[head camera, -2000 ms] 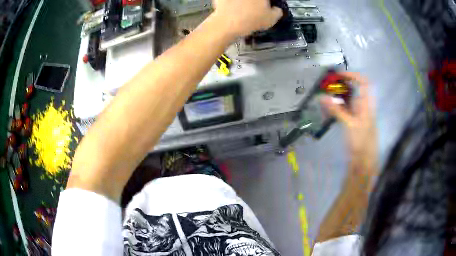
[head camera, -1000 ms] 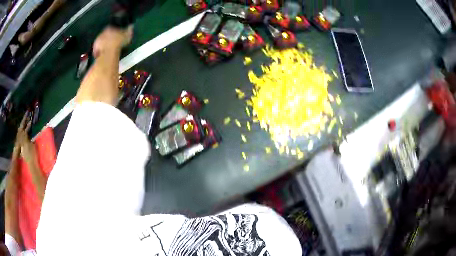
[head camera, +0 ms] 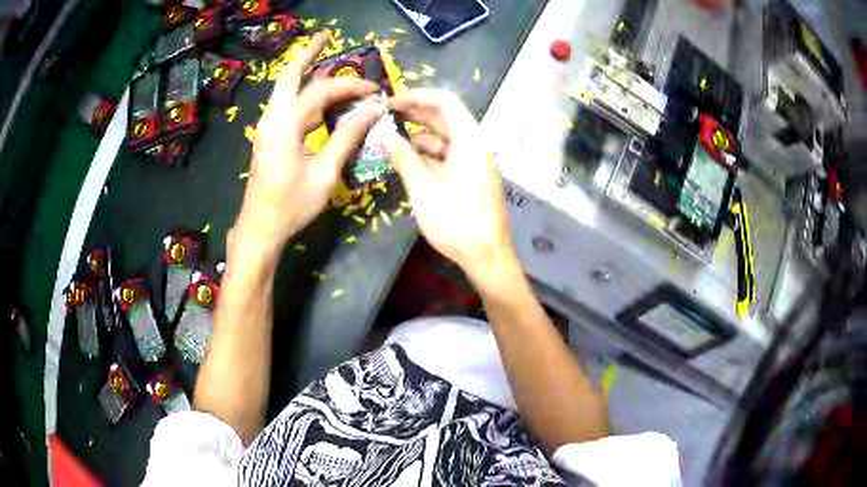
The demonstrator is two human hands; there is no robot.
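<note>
A device unit (head camera: 372,159) with a red end and gold disc at the top is held above the yellow heap. Its green and silver board shows between my hands. My left hand (head camera: 302,143) grips it from the left, with thumb and fingers on its middle. My right hand (head camera: 447,171) is on its right side, with fingertips close together at the middle. The fingers hide part of the unit, and no yellow piece can be made out between them. The small yellow pieces (head camera: 359,205) lie behind and around the unit, partly covered by my hands.
Several other units (head camera: 143,323) lie on the dark green bench at left, with more (head camera: 181,90) at upper left. A smartphone (head camera: 443,13) lies at the top. The white machine (head camera: 532,204) stands at right, with a unit (head camera: 705,185) in its fixture and a yellow-black tool (head camera: 742,252) beside it.
The view swung from the machine to the bench, then partly back. My left hand came from over the conveyor to above the yellow heap. Both hands are now together on a unit.
</note>
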